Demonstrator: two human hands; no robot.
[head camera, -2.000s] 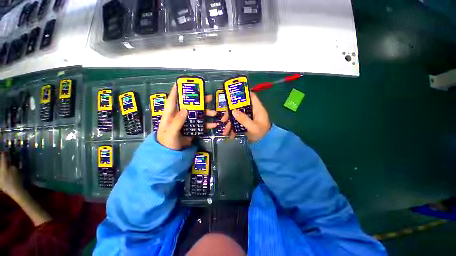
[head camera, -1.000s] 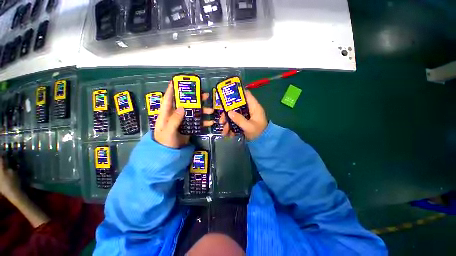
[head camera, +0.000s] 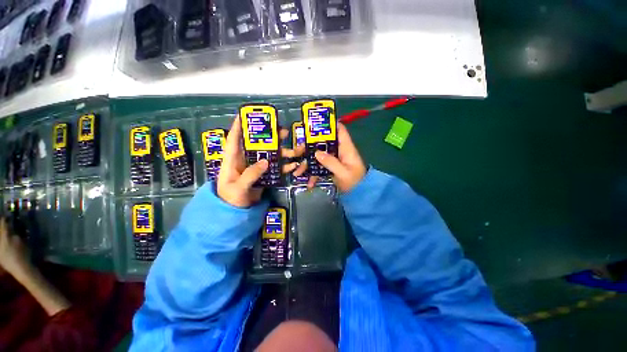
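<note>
My left hand holds a black and yellow keypad phone upright, its screen lit with lines of text, thumb on the keys. My right hand holds a second keypad phone, also lit, thumb on the upper keys. Both are above a clear blister tray. In the tray lie several more phones with lit screens, among them one at the lower left and one in the lower row. One phone is partly hidden behind my right hand's phone.
A second blister tray with black face-down phones lies on the white board. A red pen and a green block lie right of my hands. Another tray and a person's hand are at left.
My right hand's phone has turned from tilted to nearly upright and moved slightly up. My left thumb has moved from the phone's edge onto the keys.
</note>
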